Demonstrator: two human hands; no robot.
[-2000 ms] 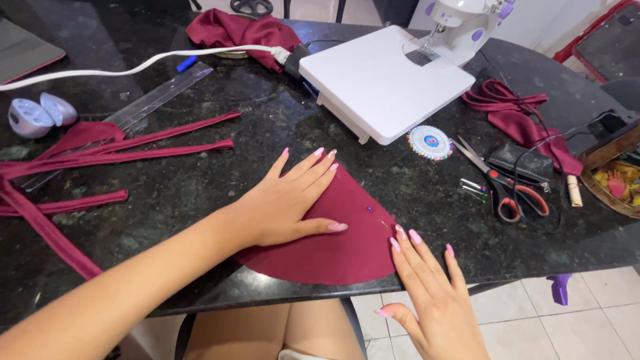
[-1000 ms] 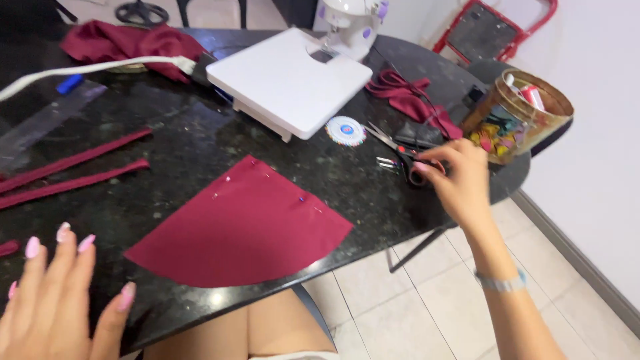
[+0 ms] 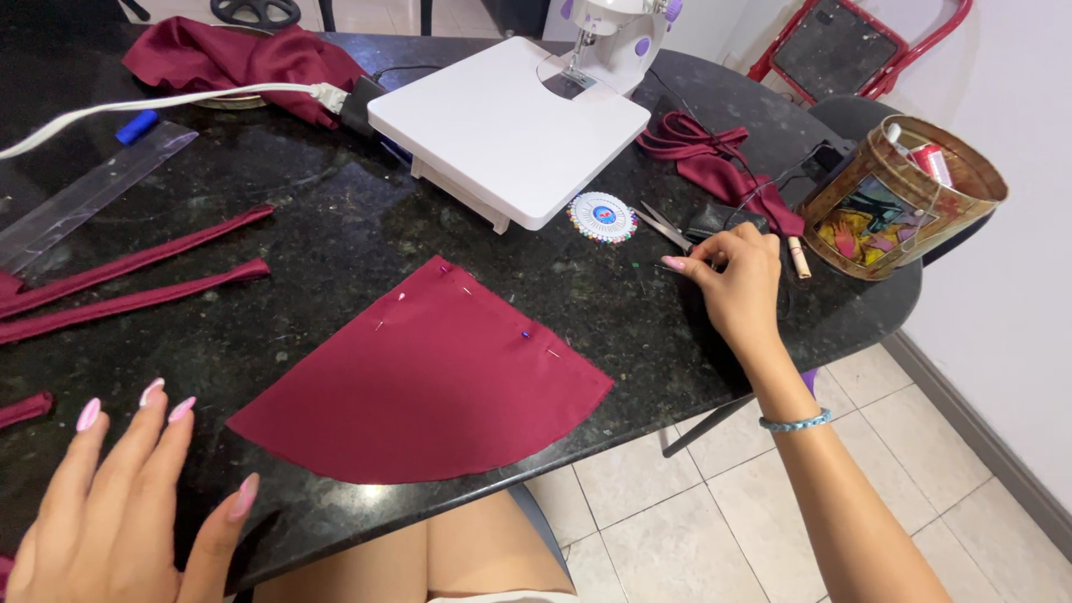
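Observation:
A maroon fan-shaped fabric piece (image 3: 435, 385) lies flat near the table's front edge, with several pins along its two straight sides. My left hand (image 3: 126, 502) is spread, palm down, left of the fabric and holds nothing. At the right, my right hand (image 3: 733, 280) is over the scissors (image 3: 666, 224), whose blades show while the handles are hidden. Thumb and fingertips are pinched together near small pins; whether a pin is between them I cannot tell. A round pin wheel (image 3: 603, 218) lies left of the scissors. Behind stands a white sewing machine (image 3: 611, 38) with its extension table (image 3: 511, 126).
Maroon straps (image 3: 142, 280) and a clear ruler (image 3: 92, 188) lie at the left. Bunched maroon fabric (image 3: 243, 63) and a white cable (image 3: 167, 99) are behind. Right of the machine are maroon ties (image 3: 695, 142), a dark pouch (image 3: 724, 219) and a decorated tin (image 3: 888, 201).
My hands have left the fabric they rested on two seconds ago. The right hand moved right to the scissors, the left hand to the left. The view has swung right.

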